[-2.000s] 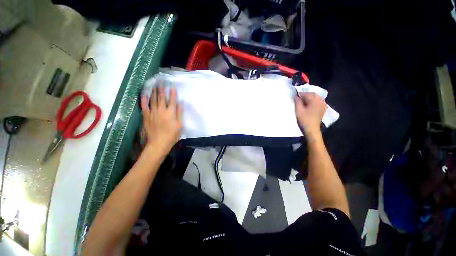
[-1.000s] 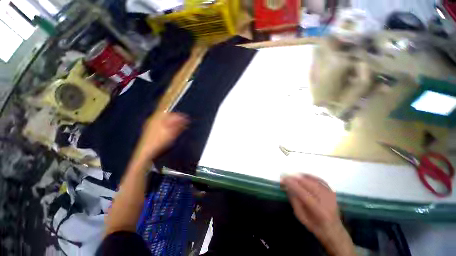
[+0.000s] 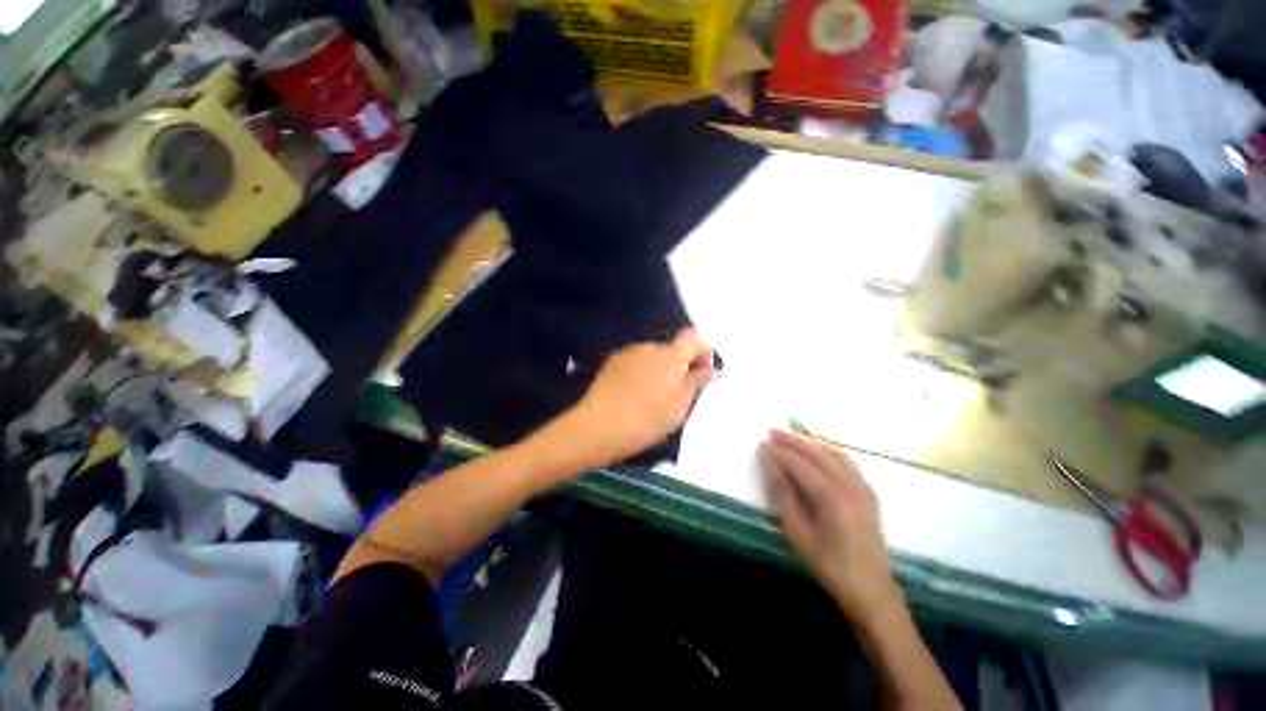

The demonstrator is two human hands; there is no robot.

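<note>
Black cut pieces (image 3: 555, 299) lie over the left part of the white table and hang past its left end. My left hand (image 3: 664, 389) grips the right edge of a black piece with fingertips closed together. My right hand (image 3: 819, 486) rests at the table's front edge, fingers slightly bent, with nothing seen in it. The sewing machine head (image 3: 1041, 278) stands to the right, with its bright lamp lighting the bed. The needle is too blurred to make out.
Red-handled scissors (image 3: 1155, 545) lie right of my right hand. The green table edge (image 3: 694, 514) runs along the front. A yellow basket (image 3: 625, 42) and red box (image 3: 837, 56) stand at the back. White scraps (image 3: 181, 583) and a yellow machine part (image 3: 208, 167) are at left.
The view has turned from the white piece over the red bin to the table. My left hand has moved right with the black piece's edge, and the black piece has shifted and folded.
</note>
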